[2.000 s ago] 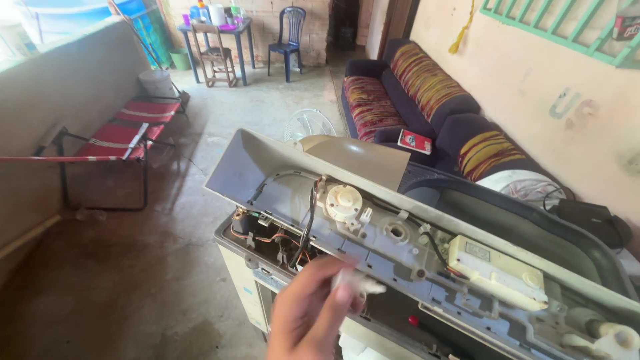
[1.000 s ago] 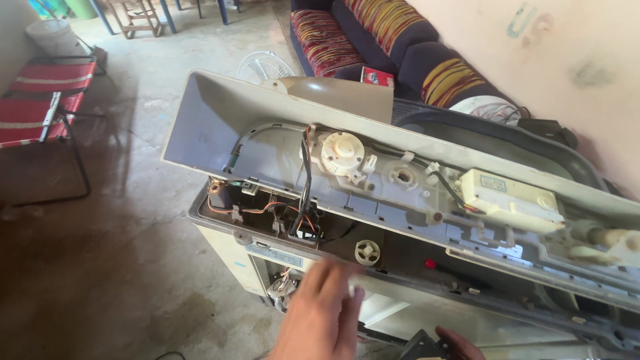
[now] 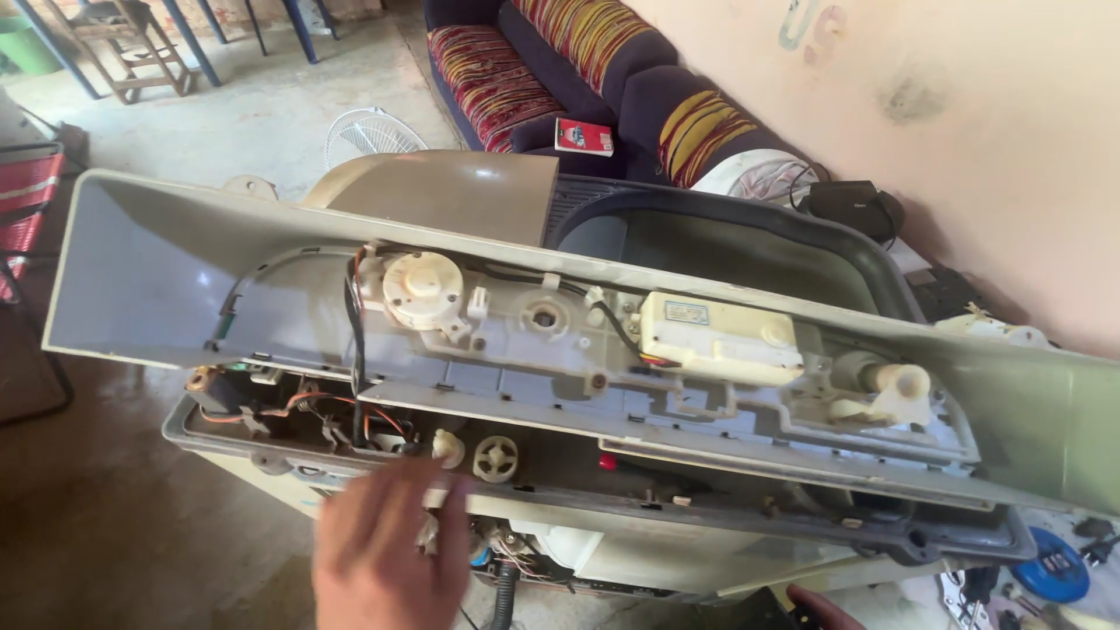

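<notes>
My left hand (image 3: 385, 542) is over the front edge of a twin-tub washing machine's top, its fingertips beside a small white plastic part (image 3: 448, 447); whether they still grip it is unclear. Just right of that part lies a round white spoked plastic wheel (image 3: 496, 459). Above them the control panel housing (image 3: 542, 385) is tilted up, its inside showing a round white timer (image 3: 423, 289), a cream rectangular timer box (image 3: 722, 338) and dark wiring. At the bottom edge, my right hand (image 3: 822, 609), mostly cut off, holds a dark object (image 3: 763, 611), too hidden to name.
Wires and electrical parts (image 3: 297, 411) fill the left end of the machine's top. A red-tipped tool (image 3: 608, 461) lies in the recess. Behind are the open tub (image 3: 726, 249), a fan (image 3: 372, 136) and a sofa (image 3: 525, 79). A blue round container (image 3: 1050, 564) is at the lower right.
The white part, in my left hand two seconds ago, is now beside the wheel at my fingertips. My right hand and its dark object have been in view since one second ago. The view has moved closer.
</notes>
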